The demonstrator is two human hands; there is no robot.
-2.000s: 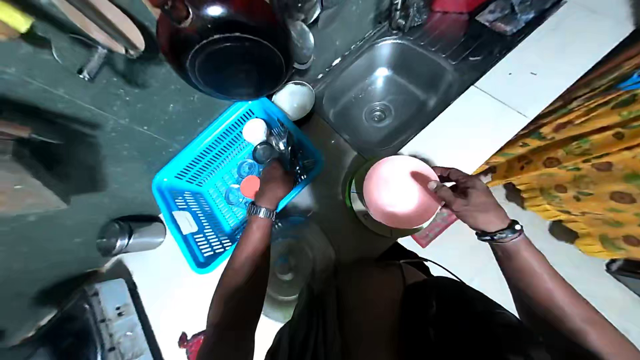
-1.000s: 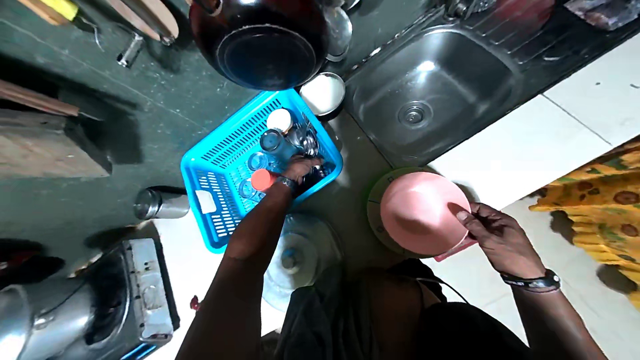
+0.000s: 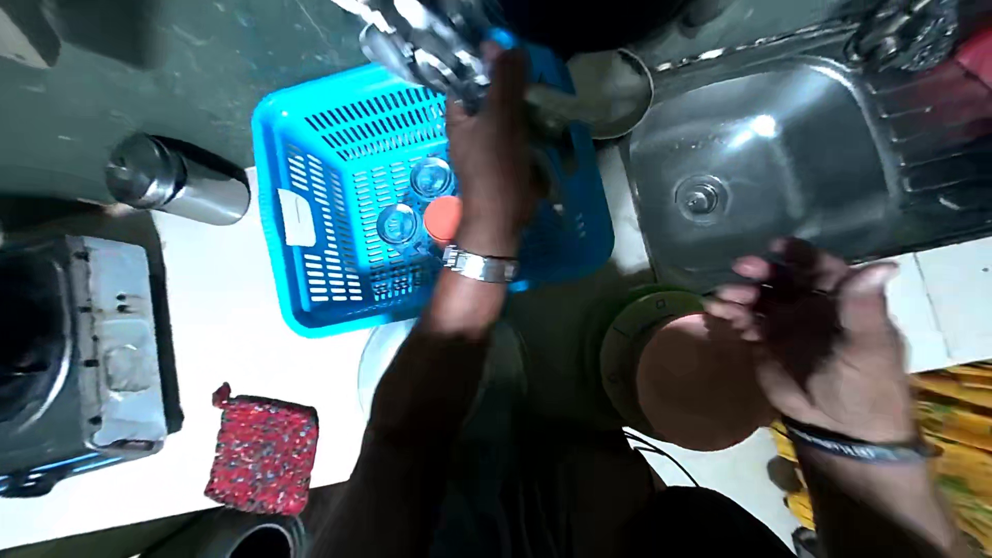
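Note:
My left hand (image 3: 496, 147), with a metal watch at its wrist, holds a bunch of shiny metal cutlery (image 3: 434, 58), blurred, over the top edge of a blue plastic basket (image 3: 271, 279). Inside the basket stand glass items (image 3: 397, 224) and something with an orange lid (image 3: 442, 219). My right hand (image 3: 821, 325), palm up with its fingers spread and a dark band at the wrist, holds nothing that shows. It is beside a pink round bowl or plate (image 3: 694, 387), which lies over a green-rimmed plate (image 3: 616, 349).
A steel sink (image 3: 806, 178) is at the upper right. A white bowl (image 3: 620, 93) sits between it and the basket. At the left are a steel flask (image 3: 182, 182) and a gas stove (image 3: 124, 341). A red patterned pot holder (image 3: 263, 453) lies on the white counter (image 3: 201, 310).
My left hand has come up from inside the basket with cutlery in it. My right hand has let go of the pink bowl or plate and turned palm up. The view has shifted.

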